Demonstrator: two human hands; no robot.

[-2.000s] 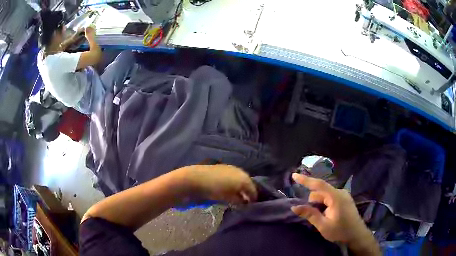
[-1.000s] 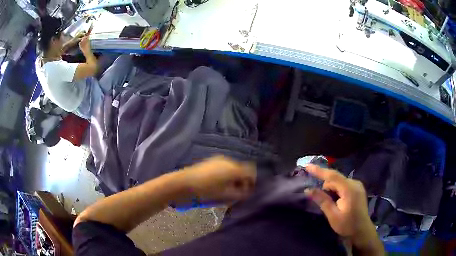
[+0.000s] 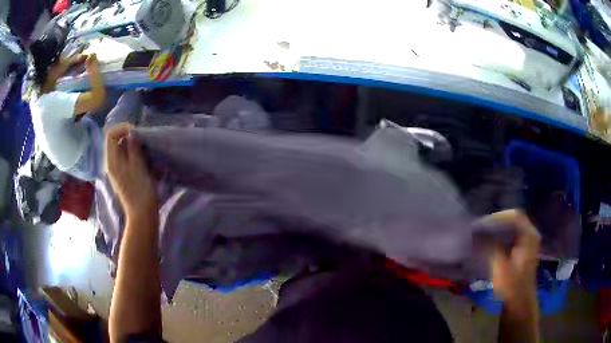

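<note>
A long grey-purple garment piece [image 3: 315, 181] is stretched across in front of me, blurred by motion. My left hand [image 3: 130, 164] grips its left end, raised near the neighbour's side. My right hand [image 3: 512, 248] grips its right end, low at the right, and is blurred. A pale part of cloth [image 3: 429, 139] shows at its upper edge. The grey garment pile [image 3: 194, 231] lies behind and below the held piece, which partly hides it.
A white blue-edged sewing table [image 3: 321, 33] runs across the back. A sewing machine [image 3: 522, 43] stands at the right. A person [image 3: 57, 124] sits at another machine at left. A blue basket [image 3: 544, 157] with dark cloth is at lower right. A red patch [image 3: 425, 273] shows near my lap.
My hands have moved far apart, the left one up and to the left, the right one to the right. The garment piece has been lifted from my lap and spread between them. The view has shifted.
</note>
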